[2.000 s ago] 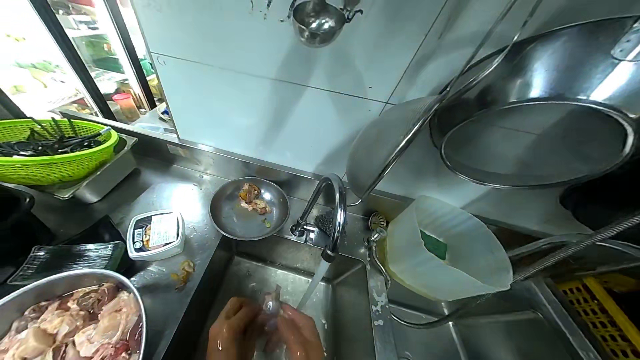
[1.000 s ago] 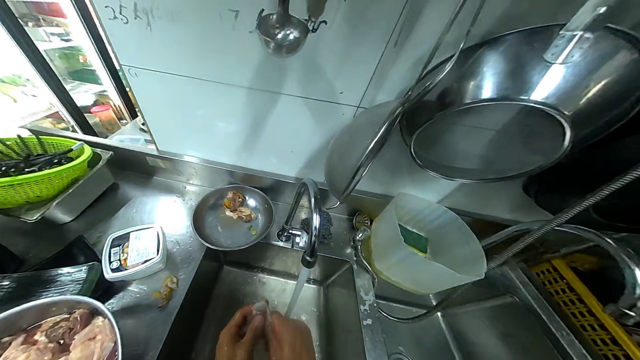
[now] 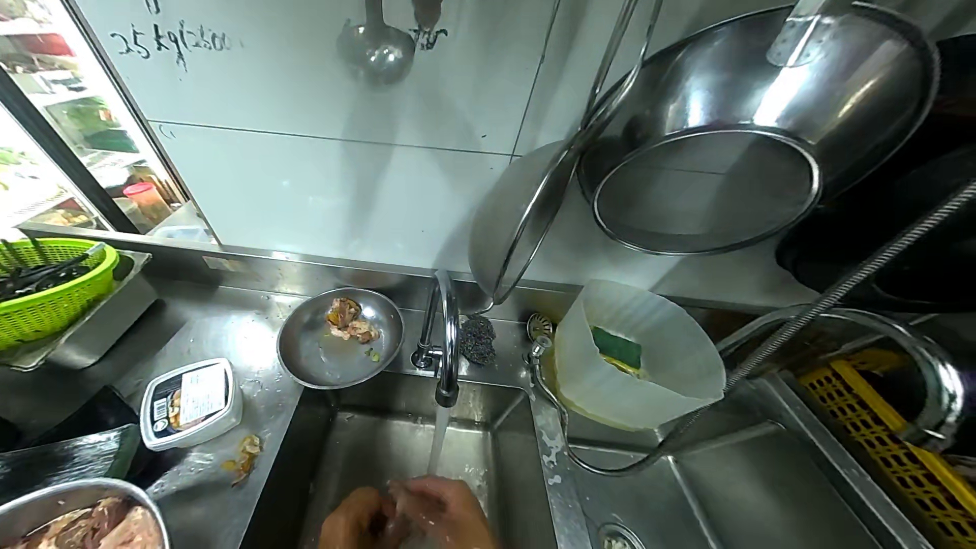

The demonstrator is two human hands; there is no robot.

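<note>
Over the left sink basin [image 3: 381, 450], my left hand [image 3: 354, 520] and my right hand [image 3: 450, 515] meet, fingers curled around a small pale, wet piece, perhaps raw meat [image 3: 404, 507]. Water [image 3: 438, 438] runs from the chrome faucet [image 3: 447, 343] just beyond them. Behind the basin, a round metal dish [image 3: 305, 354] holds some meat scraps [image 3: 351, 320]. At lower left, a metal bowl [image 3: 145, 499] contains raw meat pieces [image 3: 107, 526]. The lower parts of both hands are cut off by the frame.
A labelled plastic tub [image 3: 191, 404] and a scrap [image 3: 245, 457] lie on the left counter. Right of the faucet are a steel scourer [image 3: 477, 339] and a translucent container [image 3: 640, 358] with a green sponge [image 3: 616, 348]. Strainers [image 3: 705, 191] hang above. A flexible hose [image 3: 854, 282] crosses the right basin.
The hands stay together near the running water, with the fingers shifting around the pale piece. The view has turned somewhat.
</note>
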